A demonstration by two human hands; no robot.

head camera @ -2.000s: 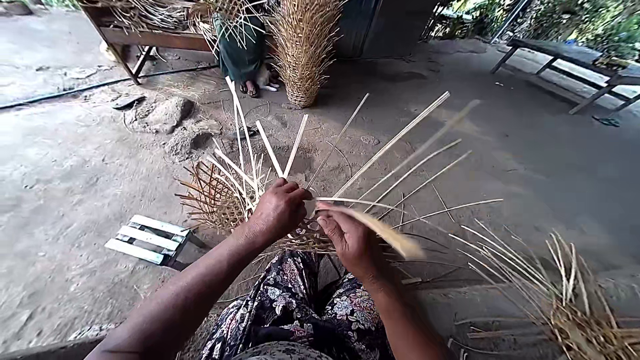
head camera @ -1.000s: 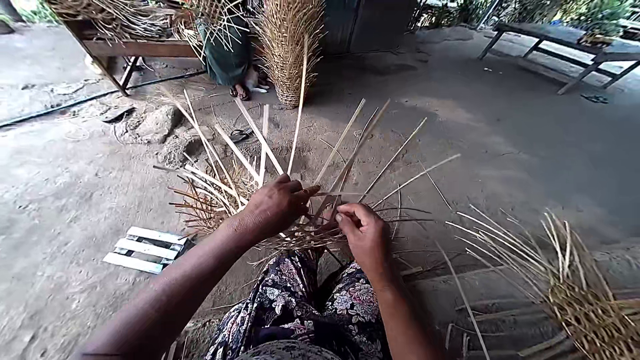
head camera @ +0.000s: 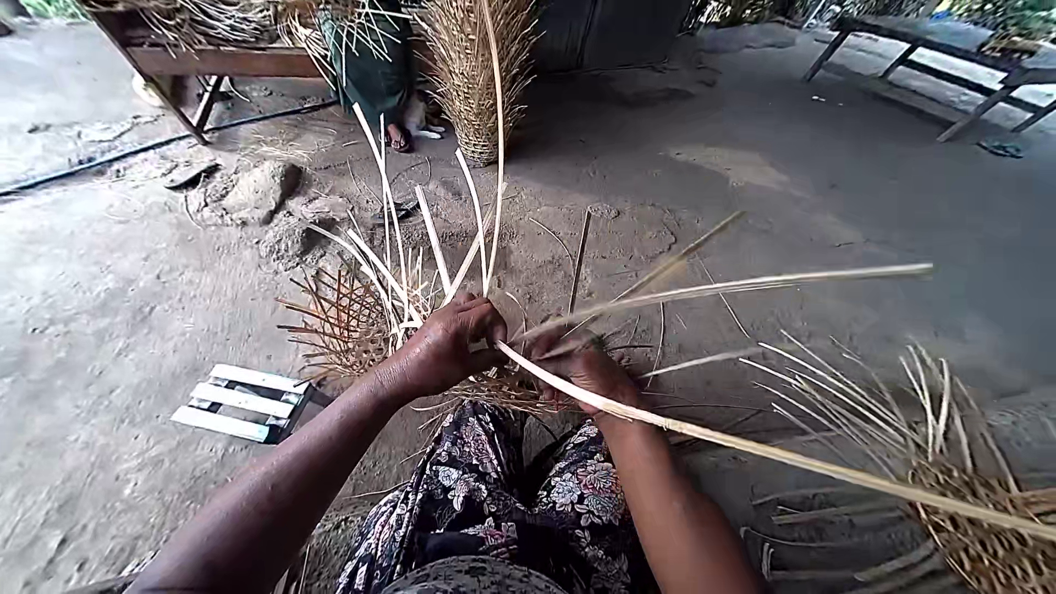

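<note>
Pale flat strips of cane or bamboo fan up and outward from a partly woven basket (head camera: 503, 389) above my lap. My left hand (head camera: 458, 334) pinches strips at the basket's edge, thumb against fingers. One long strip (head camera: 742, 441) runs from beside my left fingertips over my right wrist to the lower right. My right hand (head camera: 582, 363) is blurred and close by on the right, at the base of other strips; its fingers are partly hidden, so its hold is unclear. A browner piece of open weave (head camera: 346, 318) lies left of my left hand.
A small slatted white stool (head camera: 239, 404) stands at left. Another woven basket (head camera: 982, 520) with loose strips lies lower right. A tall basket (head camera: 483, 82) stands ahead, beside a person's foot (head camera: 398, 138) and a wooden table (head camera: 223, 62) heaped with strips. A bench (head camera: 932, 58) is upper right; rocks (head camera: 262, 191) lie left.
The long strip now stretches across my right wrist to the lower right. My right hand has shifted among the right-hand strips, which have swung lower and blur with motion. My left hand stays at the edge.
</note>
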